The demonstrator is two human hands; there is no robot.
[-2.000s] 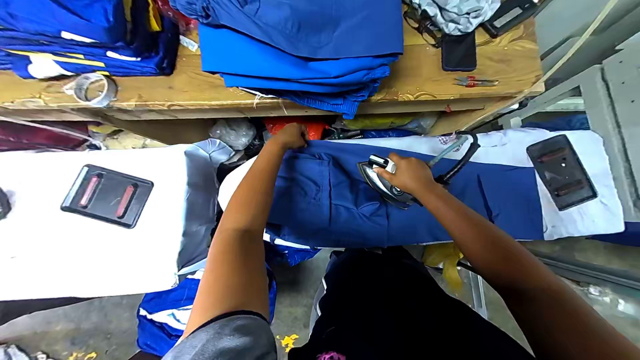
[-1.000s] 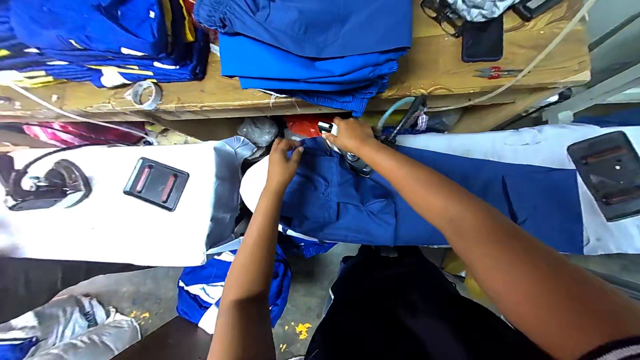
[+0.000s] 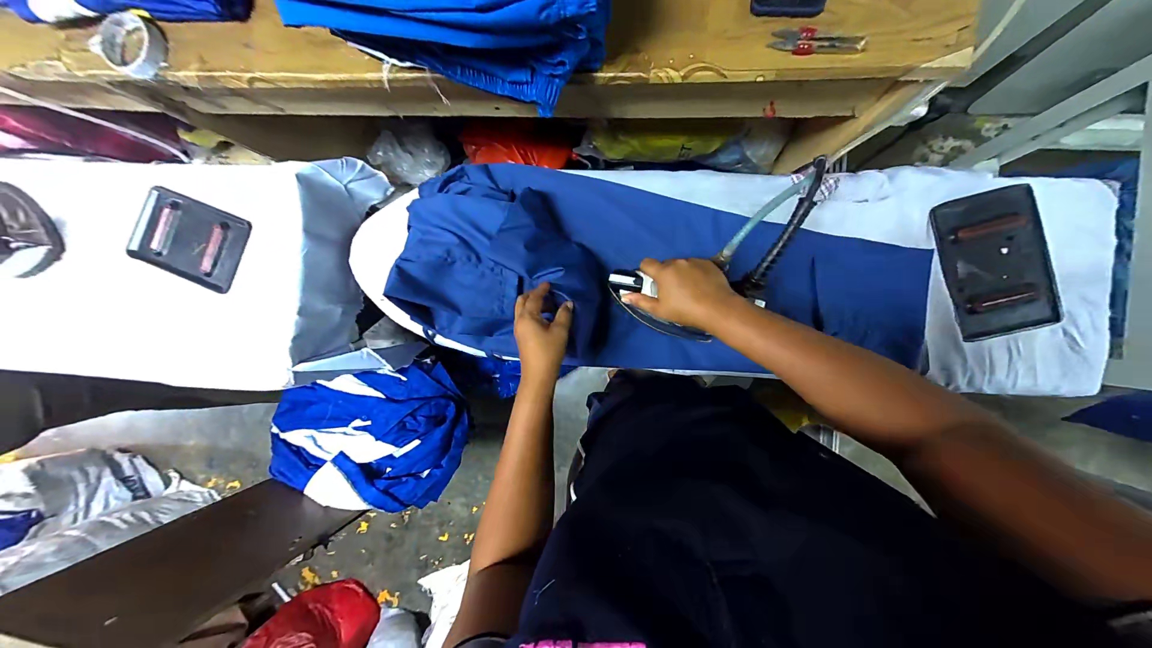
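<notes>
A navy blue garment lies along a white padded ironing board, flat on the right and bunched toward the rounded left end. My right hand grips the handle of a steam iron, whose soleplate rests on the cloth near the board's front edge. A hose and a dark cord run from the iron to the back of the board. My left hand touches the bunched fabric just left of the iron, fingers bent; whether it pinches a fold is unclear.
Black iron rests lie on this board and on a second white board at left, where another iron stands. Behind, a wooden table holds folded blue garments, a tape roll and thread snips. Blue-white cloth hangs between the boards.
The iron in my right hand has moved from the back edge toward the front of the board. My left hand has also come forward, onto the bunched cloth.
</notes>
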